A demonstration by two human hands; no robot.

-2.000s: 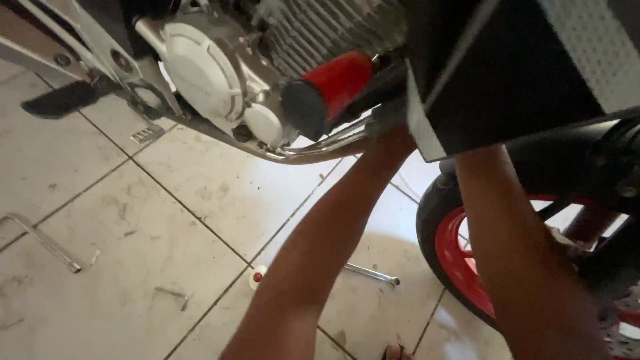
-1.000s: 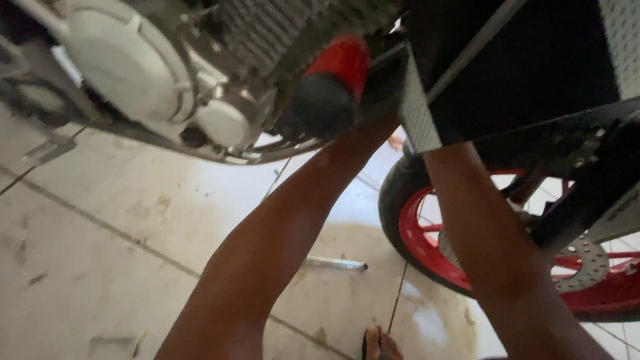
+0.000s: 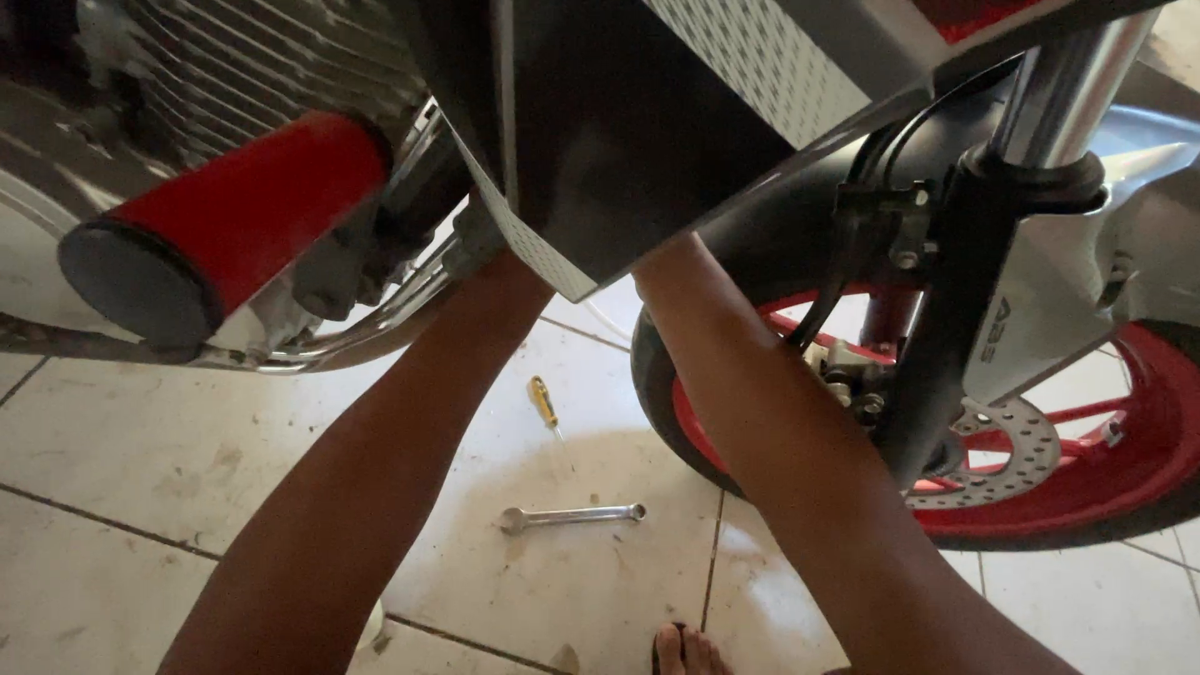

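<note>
Both my forearms reach up behind the black motorcycle fairing panel (image 3: 600, 141), which hides my left hand and my right hand. My left forearm passes beside the exhaust pipe (image 3: 375, 328) and the finned engine (image 3: 253, 66). The right one runs next to the front tyre (image 3: 661, 375). What either hand holds or touches cannot be seen. A red cylindrical crash slider with a black end (image 3: 272, 206) juts out at the left. On the tiled floor between my arms lie a combination wrench (image 3: 581, 516) and a screwdriver with a yellow handle (image 3: 544, 403).
To the right stand the fork leg (image 3: 956, 281), a perforated brake disc (image 3: 1012, 459) and the red wheel rim (image 3: 1078, 506). A brake hose (image 3: 830, 291) hangs close to my right forearm. A bare foot (image 3: 689, 652) is at the bottom edge.
The view has shifted toward the front wheel and closer to the fairing. Both forearms stay reaching behind the panel. The yellow screwdriver now shows on the floor.
</note>
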